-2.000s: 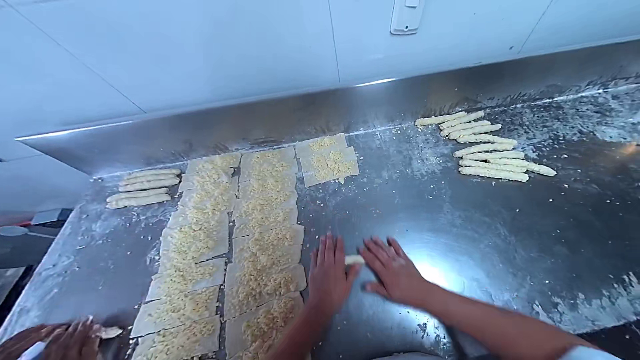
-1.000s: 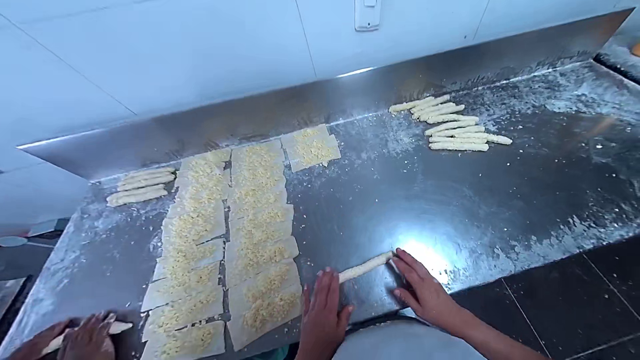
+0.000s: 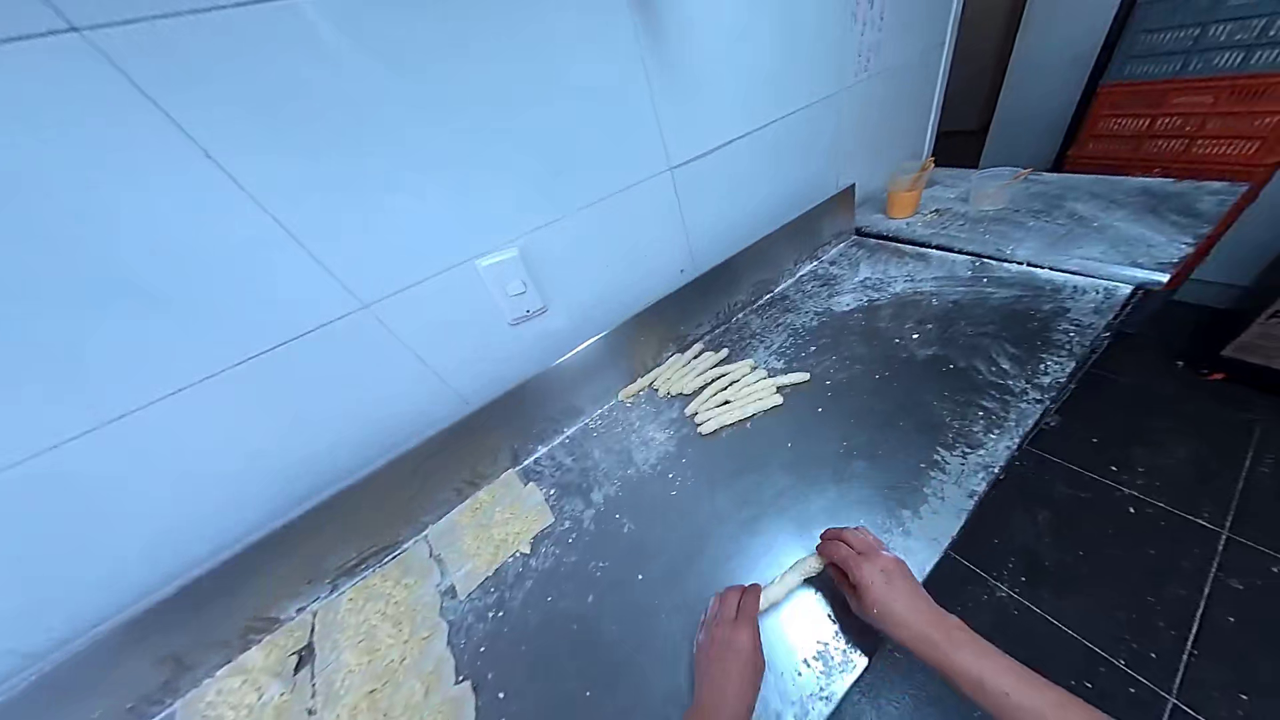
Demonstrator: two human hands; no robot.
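Note:
A rolled dough stick (image 3: 792, 583) is held by its two ends near the front edge of the steel table (image 3: 600, 600). My left hand (image 3: 730, 640) grips its left end and my right hand (image 3: 868, 575) grips its right end. Farther back, by the steel backsplash, lies a group of several dough sticks (image 3: 740, 400). At the lower left are flat dough sheets (image 3: 385, 630) covered with grated filling, and one separate sheet (image 3: 490, 530) sits beside them.
Loose flour (image 3: 960, 470) marks the tabletop. On an adjoining counter (image 3: 1100, 225) stand a plastic cup with orange contents (image 3: 904, 198) and a clear plastic tub (image 3: 992, 190). Red plastic crates (image 3: 1170, 130) stand behind. A tiled wall with a switch plate (image 3: 512, 286) rises at the back.
The short dough piece under my hands has become a longer stick, now gripped at both ends. The view has swung to the right, and the other person's hands are out of view.

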